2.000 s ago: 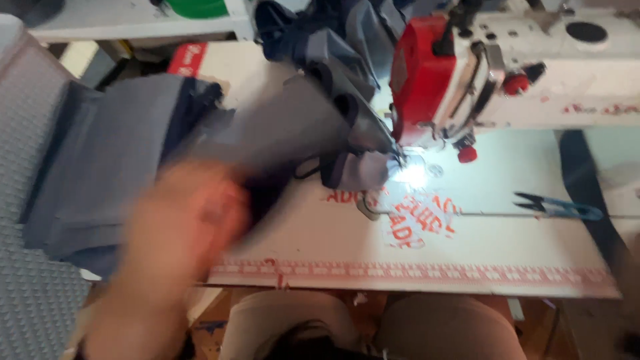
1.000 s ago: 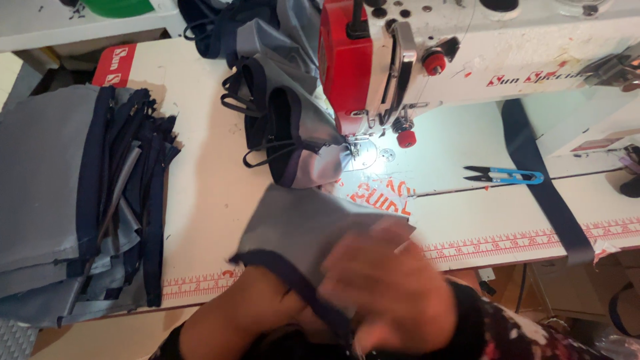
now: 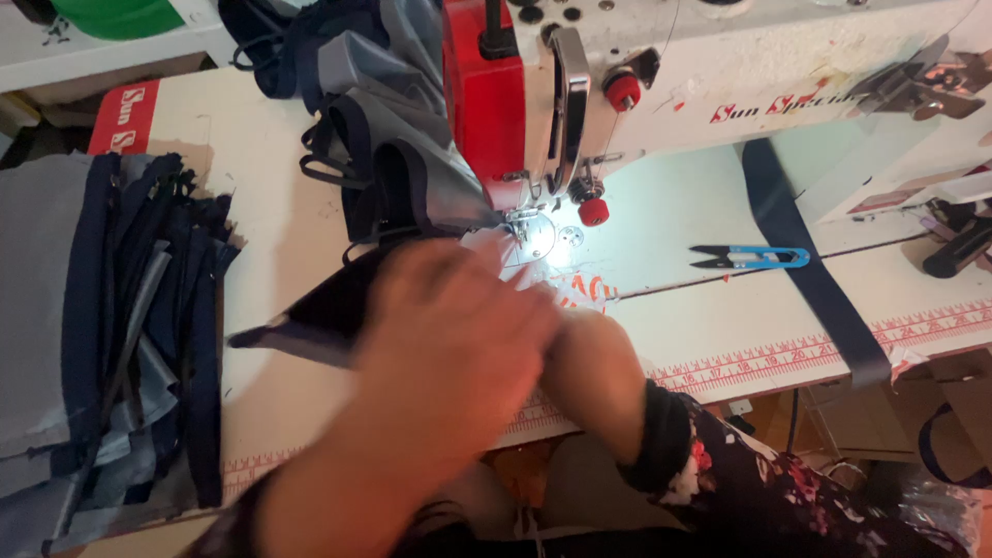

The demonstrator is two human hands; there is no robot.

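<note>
My left hand [image 3: 457, 325], blurred, lies over a dark navy and grey fabric piece [image 3: 325, 314] just in front of the sewing machine's presser foot [image 3: 523, 229]. Close against it is my right hand [image 3: 581, 341], its fingers mostly hidden behind the left. Whether either hand grips the fabric is not plain. The needle area is lit, with pale cloth at the foot. Behind and left of the foot, a chain of sewn grey pieces with navy edging [image 3: 395, 186] runs back over the table.
A stack of grey and navy fabric pieces [image 3: 147, 310] lies at the left. Right of the needle are blue-handled thread snips [image 3: 752, 257] and a navy strip [image 3: 814, 271] hanging over the table's front edge. The red and white machine head [image 3: 484, 108] overhangs the work.
Both hands have moved with the fabric piece from near the table's front edge up to the presser foot. Two seconds ago, my left hand was beside the stack at the left.
</note>
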